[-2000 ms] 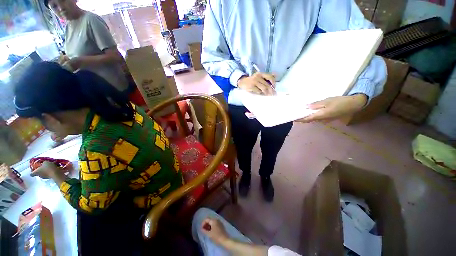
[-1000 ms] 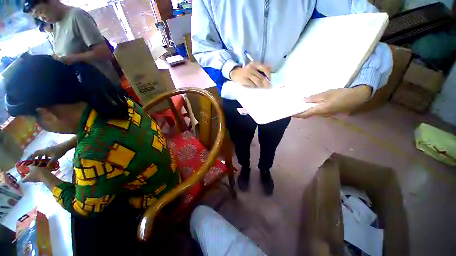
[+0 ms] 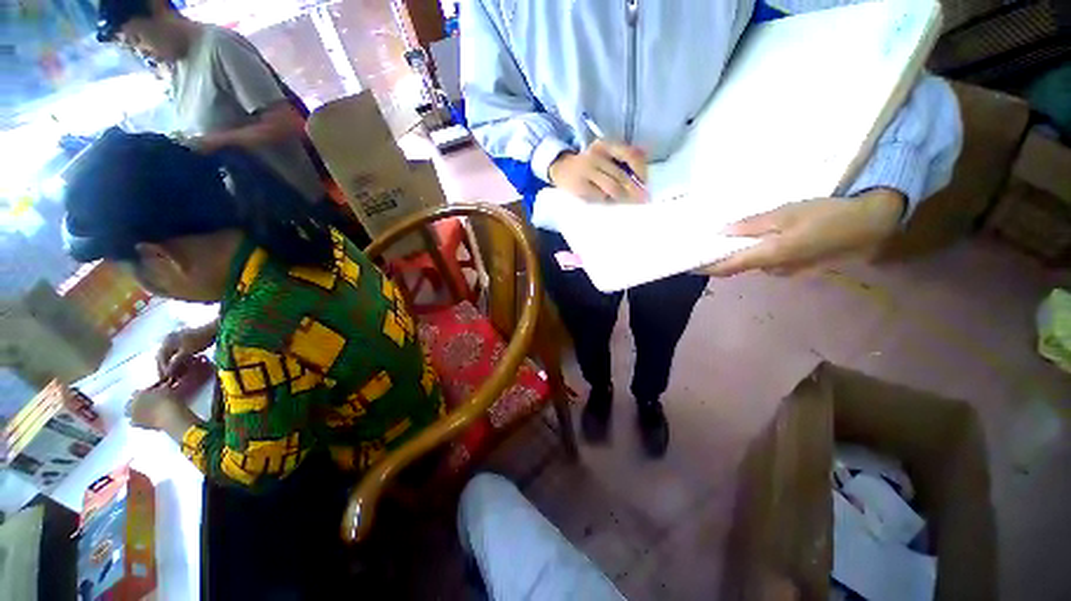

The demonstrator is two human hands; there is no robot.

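Neither of my hands can be made out. My leg in light trousers shows at the bottom centre. Nearest on the right, an open brown carton stands on the floor with white sheets or scraps inside. A blurred brownish patch at its lower left edge is too unclear to name. At the lower left, an orange and dark printed retail box lies on the white table.
A wooden armchair with a red seat stands close on the left. A seated person in a patterned top bends over the table. A standing person writes on a large white board. Another person stands behind. A tall carton stands behind the chair.
The hand that rested on my leg left it, blurred a second ago, and no longer shows. The view has shifted, so the table and boxes sit further right in the picture.
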